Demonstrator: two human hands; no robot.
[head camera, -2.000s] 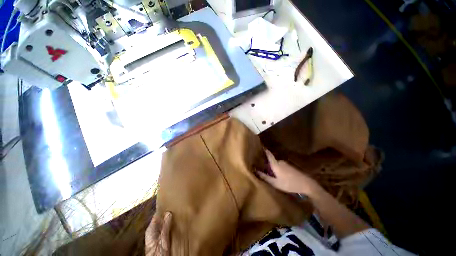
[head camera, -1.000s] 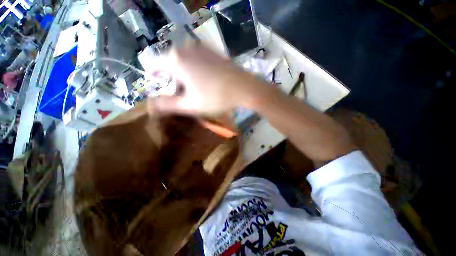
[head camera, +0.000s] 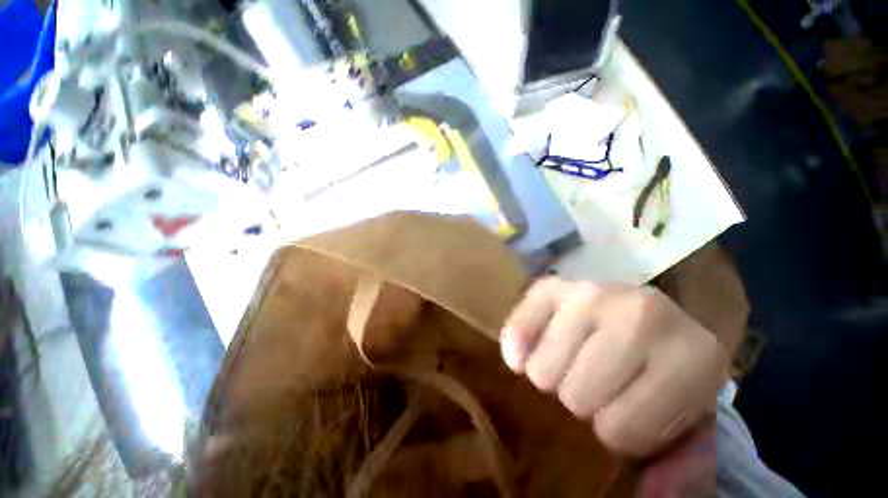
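The tan-brown bag body (head camera: 428, 253) stands open in front of me, its mouth towards me and its inside dark. Thin brown straps (head camera: 477, 409) loop inside it. My right hand (head camera: 613, 365) is closed on the bag's right edge, fingers curled over the rim. A blurred pinkish patch at the bag's left edge, low in the picture, may be part of my left hand; its grip cannot be made out. The bag's upper edge overlaps the near side of the yellow-edged clamp frame (head camera: 472, 175).
The white sewing machine head (head camera: 146, 209) is at upper left, above a shiny metal bed plate (head camera: 146, 360). At right on the pale table (head camera: 691, 209) lie eyeglasses (head camera: 579, 167), white tissue (head camera: 584, 122) and pliers (head camera: 652, 199). A dark screen (head camera: 565, 39) stands behind.
The bag has gone from closed panels facing up to an open mouth facing me. My right hand has moved from over the machine down to the bag's right edge. The view has shifted.
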